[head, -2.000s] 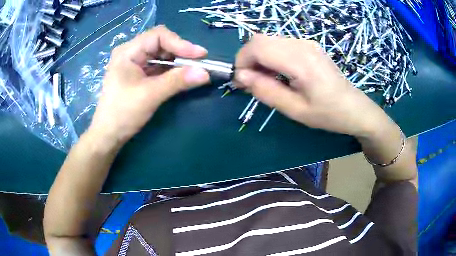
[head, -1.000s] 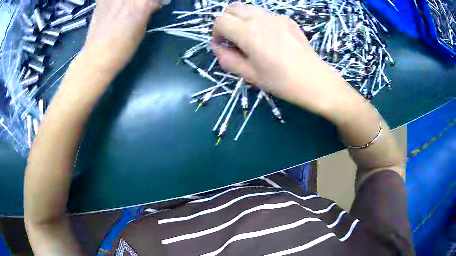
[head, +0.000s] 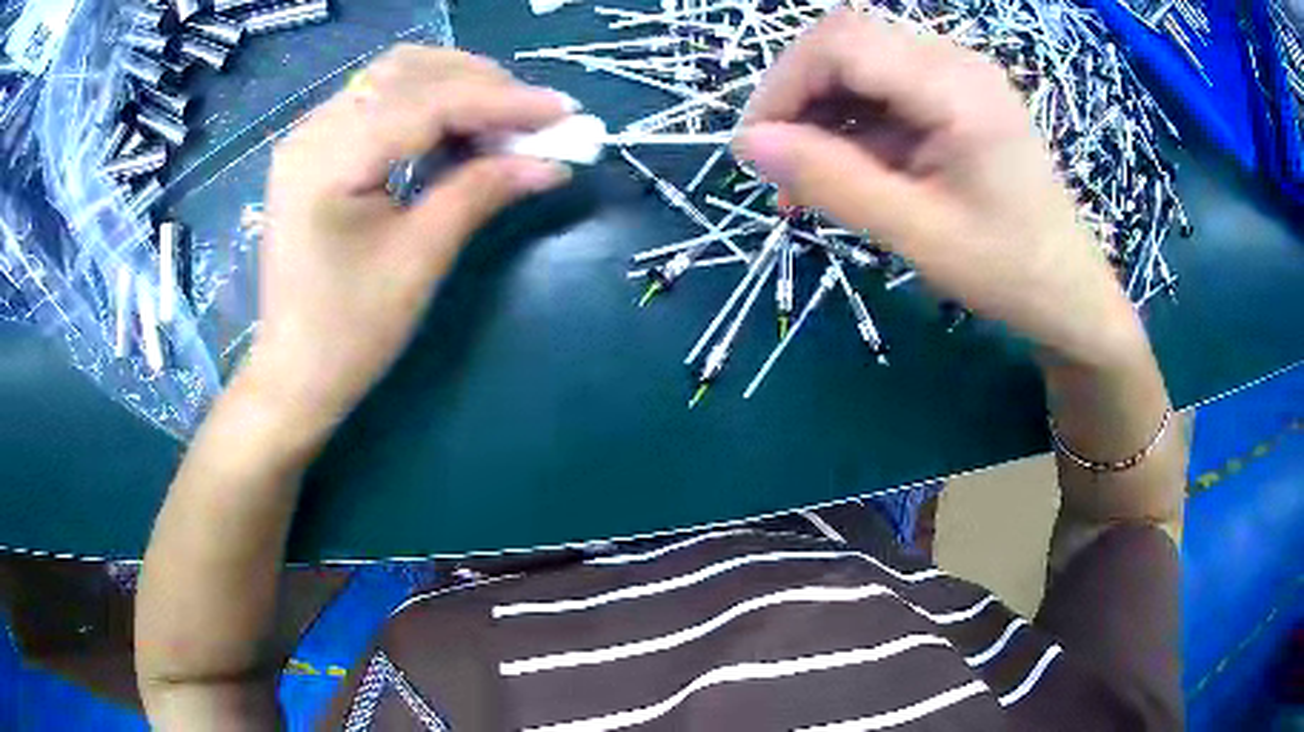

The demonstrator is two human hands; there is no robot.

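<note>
My left hand (head: 375,215) grips a white sleeve (head: 579,139) between thumb and fingers; only its right end shows clearly. My right hand (head: 915,157) pinches a thin pale rod insert (head: 672,139) at its right end. The rod runs level between the hands, its left end meeting the right end of the sleeve. Whether the rod is inside the sleeve is blurred. Loose rod inserts (head: 715,350) with silver, dark and yellow-green parts lie fanned out below my right hand.
A clear bag (head: 86,243) at left holds a heap of metal tubes (head: 169,100) and a few white sleeves (head: 166,272). A large rod pile (head: 1058,86) lies behind and right of my right hand. A blue container (head: 1201,86) is at upper right. The dark green bench (head: 544,443) has a curved front edge.
The silver tube and rod held two seconds ago are gone from my hands. My left hand went up out to the bag side, came back, and now holds a white sleeve; my right hand has lifted a rod from the pile.
</note>
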